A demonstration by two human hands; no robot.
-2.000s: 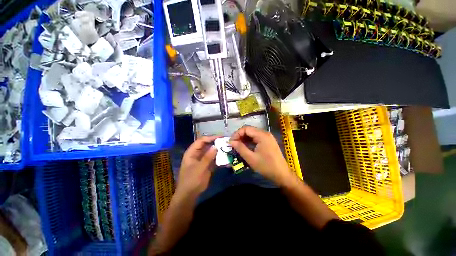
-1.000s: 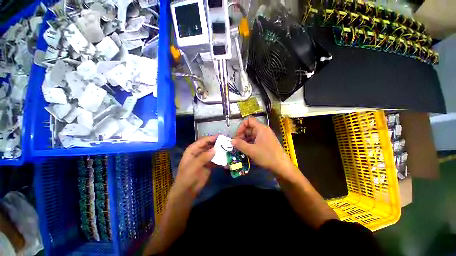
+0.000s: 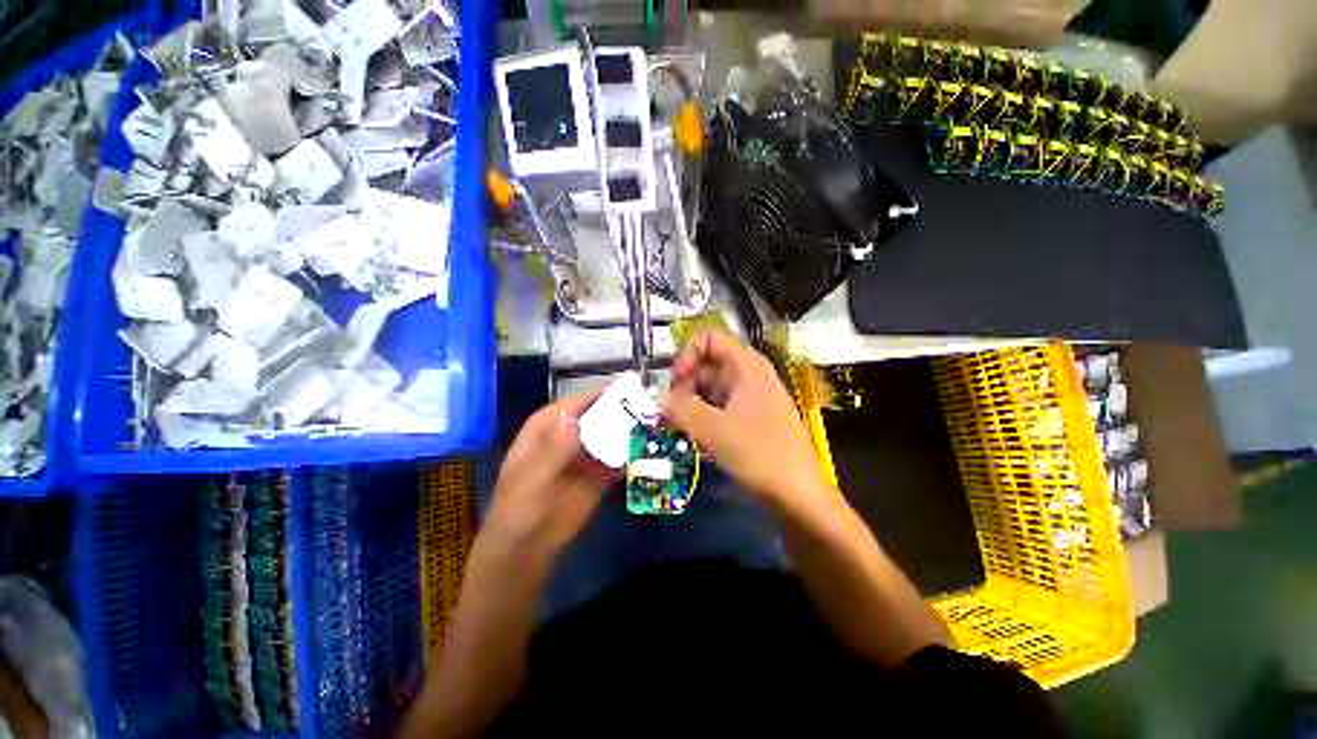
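A white plastic housing (image 3: 617, 420) is held in my left hand (image 3: 537, 459), just below the tip of the soldering iron (image 3: 637, 311). A green circuit board (image 3: 663, 474) with a yellow-white part and dark components hangs beside and below the housing, at its right edge. My right hand (image 3: 734, 412) is at the housing's upper right edge with thumb and index finger pinched together. What lies between these fingertips is too small to tell, perhaps a lead of the board.
Blue trays (image 3: 477, 347) heaped with white housings stand left. A blue crate (image 3: 113, 578) with green boards is lower left. A white soldering machine (image 3: 624, 130) and a black fan (image 3: 787, 202) stand ahead. A black mat (image 3: 1040, 260) with boards and a yellow crate (image 3: 1028, 477) are right.
The housing has moved slightly left and tilted. The circuit board has turned, so more of its component side shows. Both hands stay near the iron; the whole view has shifted a little.
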